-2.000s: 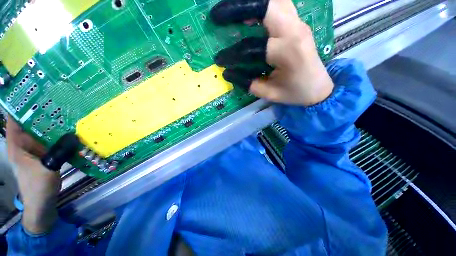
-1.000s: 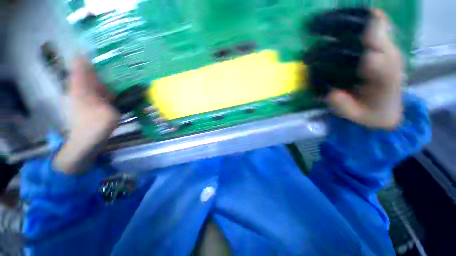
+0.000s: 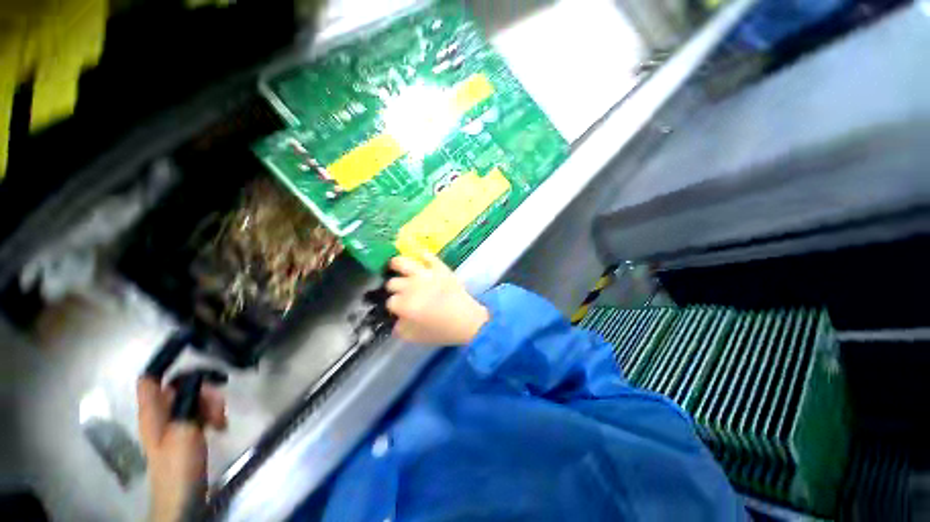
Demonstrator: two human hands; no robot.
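Note:
The green circuit board point(image 3: 408, 168) lies across the conveyor line at upper centre. A short yellow piece point(image 3: 454, 214) is on it near the edge closest to me, and a long yellow strip point(image 3: 365, 163) crosses its middle, partly washed out by glare. My right hand point(image 3: 433, 301) is at the board's near left corner with curled fingers on its edge; its fingertips are partly hidden. My left hand point(image 3: 184, 428) is off the board at lower left, blurred, with black finger cots and fingers apart. I see nothing held in it.
A dark bin of tan-gold bits point(image 3: 270, 245) lies left of the board. The metal rail point(image 3: 566, 189) runs diagonally along its near side. A rack of stacked green boards point(image 3: 734, 377) is at lower right, below a grey surface point(image 3: 775, 153). Yellow pieces point(image 3: 51, 61) hang at upper left.
My left hand has let go of the board and moved to the lower left. My right hand has shifted from the board's right side to its near left corner. The board appears farther away.

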